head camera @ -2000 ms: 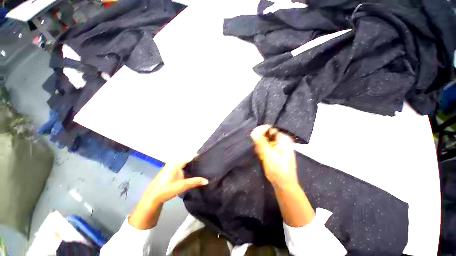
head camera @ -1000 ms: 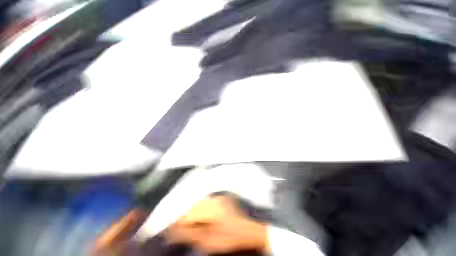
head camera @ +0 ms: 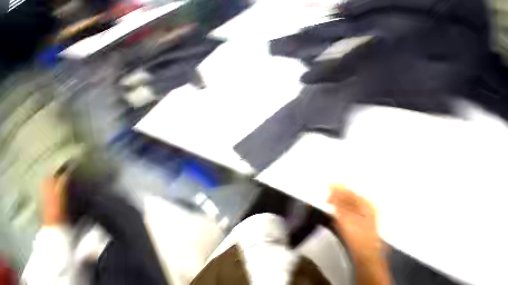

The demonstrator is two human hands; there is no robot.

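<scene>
The view is blurred. My left hand [head camera: 55, 192] is at the lower left, off the table, closed on the top of a dark garment [head camera: 117, 234] that hangs down beside my lap. My right hand [head camera: 353, 214] is over the near edge of the white table [head camera: 412, 167]. Its fingers are blurred, and I cannot tell whether it holds anything. A dark garment pile [head camera: 401, 61] lies at the far right of the table, with one narrow dark part [head camera: 273, 136] reaching to the near edge.
More dark garments with pale patches [head camera: 172, 67] lie at the table's far left. A green sack [head camera: 33, 128] stands at the left. A blue-edged thing [head camera: 198, 172] is below the table edge. A white thing [head camera: 184, 234] is left of my lap.
The dark garment that lay before me on the table is now at the lower left with my left hand. My right hand is apart from it. The view has swung and blurred.
</scene>
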